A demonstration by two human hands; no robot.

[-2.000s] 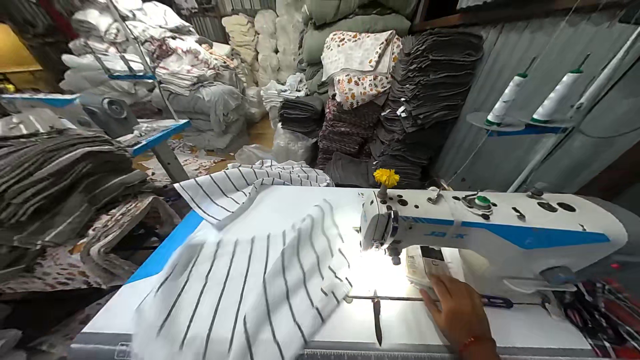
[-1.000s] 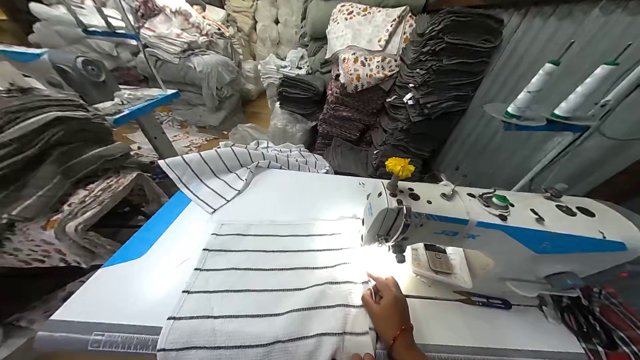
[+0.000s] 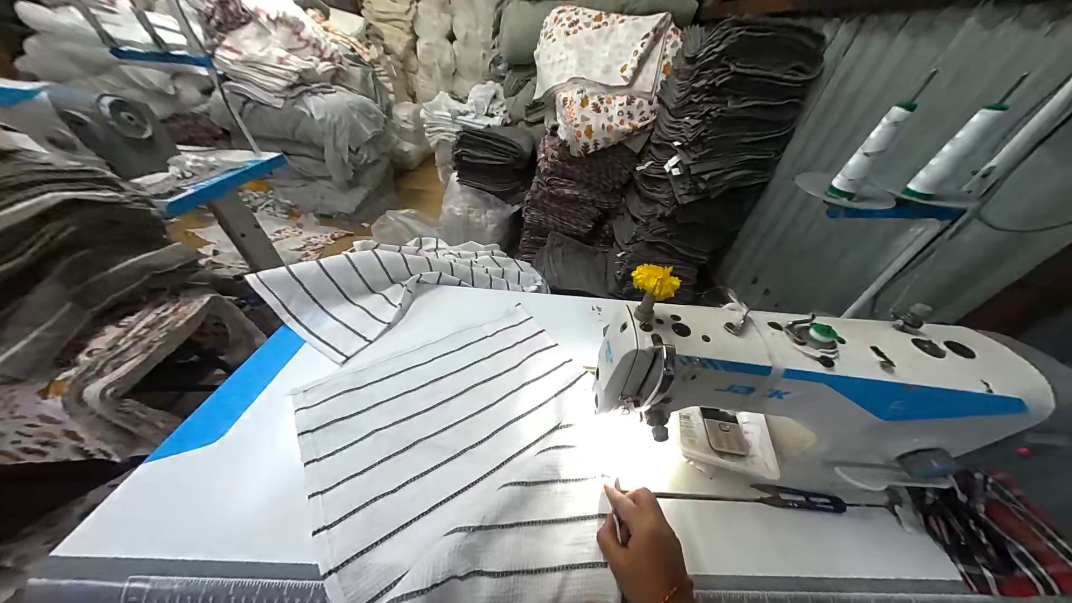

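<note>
My right hand (image 3: 645, 544) pinches the right edge of a white cloth with dark stripes (image 3: 435, 435), just in front of the needle area of a Jack sewing machine (image 3: 837, 368). A slim, pointed thing shows between its fingers; what it is cannot be told. The cloth lies on the white table top, its near part folded or slanted so the stripes run two ways. My left hand is not visible. A second striped cloth (image 3: 368, 285) hangs over the table's back left edge.
Thread snips (image 3: 804, 499) lie right of my hand. A mobile phone (image 3: 724, 431) rests in a white tray under the machine arm. A clear ruler (image 3: 226, 590) runs along the front edge. Thread cones (image 3: 871, 151) stand back right; folded cloth stacks (image 3: 729, 109) rise behind.
The striped cloth lay squarer to the table a second ago and is now turned at a slant. My right hand, empty-looking beside the machine two seconds ago, is now at the cloth's edge.
</note>
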